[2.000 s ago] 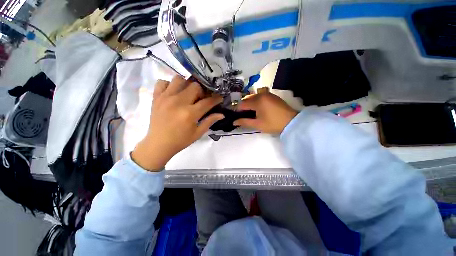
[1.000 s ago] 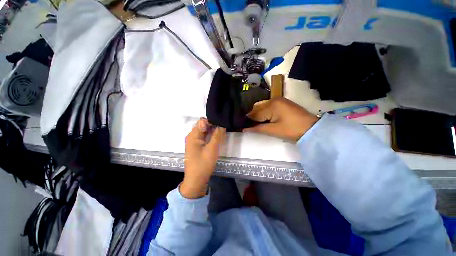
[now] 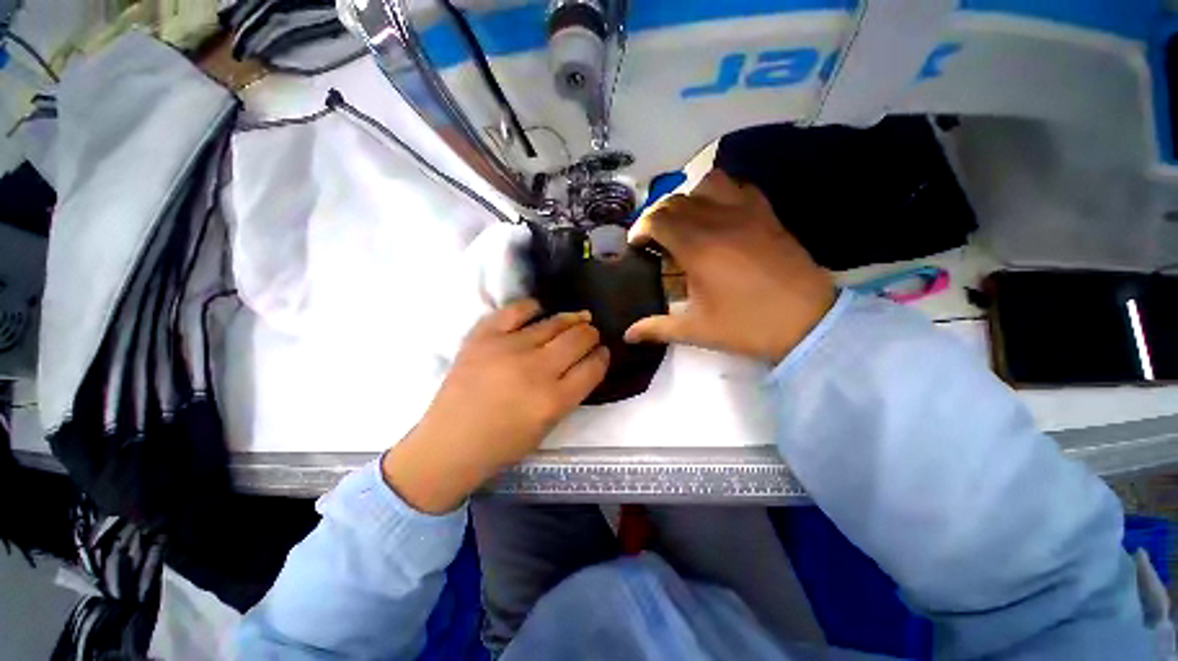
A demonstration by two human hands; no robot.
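Observation:
A black cuff piece [image 3: 623,310] lies under the needle area of the white sewing machine [image 3: 723,65], joined or laid against the end of a white sleeve panel [image 3: 349,233]. My left hand [image 3: 504,400] presses the cuff's left and lower part with its fingers. My right hand [image 3: 736,271] holds the cuff's right edge between thumb and fingers, close beside the presser foot [image 3: 602,207]. The needle tip is hidden. I cannot tell whether the cuff is stitched to the panel.
A black stack of cut pieces [image 3: 866,194] lies right of the needle. Blue and pink pens [image 3: 912,284] and a phone [image 3: 1083,325] lie further right. Layered panels [image 3: 142,258] hang over the left side. A ruled strip [image 3: 646,480] runs along the front edge.
Since one second ago, my left hand has moved up onto the cuff, and my right hand has moved up beside the foot. The cuff now lies flatter under the machine head.

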